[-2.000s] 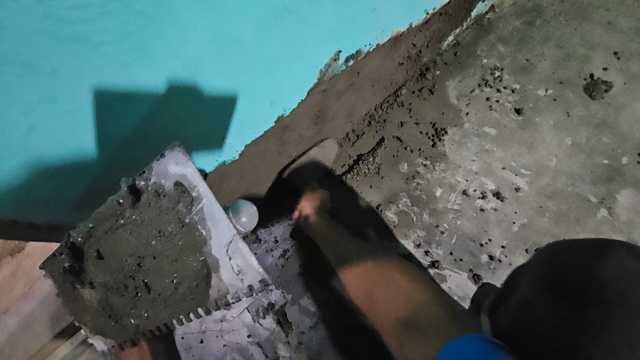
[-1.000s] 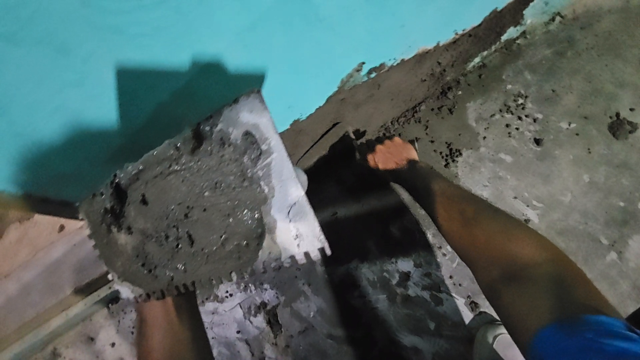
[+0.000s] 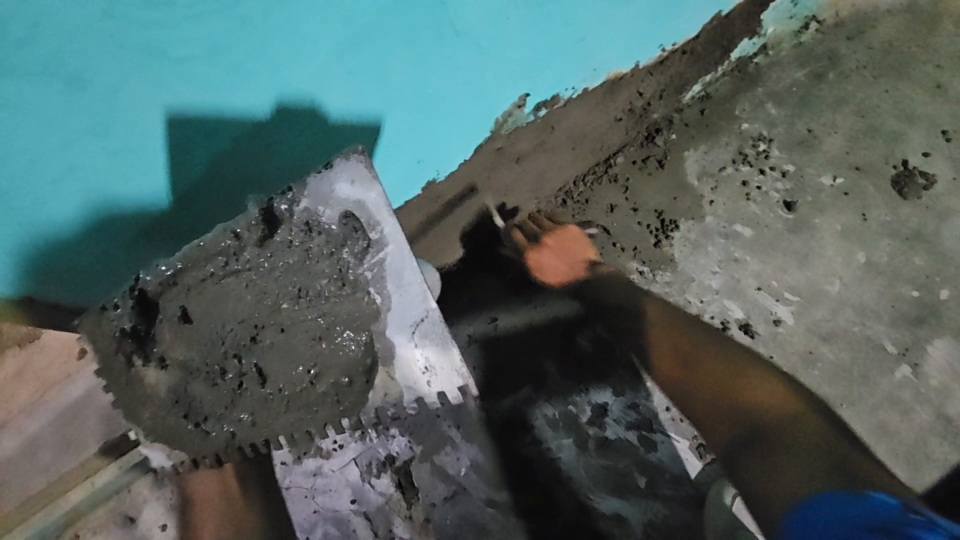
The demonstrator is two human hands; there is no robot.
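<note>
A notched metal trowel (image 3: 427,330) carries a broad layer of wet grey mortar (image 3: 262,330) on its face. Beneath it a bare forearm shows, while my left hand is hidden behind the plate. To the right, my right hand (image 3: 559,251) is closed around a tool, of which only a thin, blurred light edge (image 3: 495,216) shows; its kind is unclear. That hand is close to the band of fresh mortar (image 3: 555,161) along the foot of the turquoise wall (image 3: 450,75).
Rough grey floor (image 3: 810,247), with mortar crumbs and a dark lump, spreads on the right. A small round whitish object (image 3: 430,277) is partly hidden behind the trowel's edge. Long pale pieces (image 3: 82,487) lie at lower left. Dark shadow covers the floor below my right hand.
Two seconds ago my right hand held a flat blade against the mortar band; now the blade is hardly visible. The loaded trowel has shifted relative to the wall, and the view has moved.
</note>
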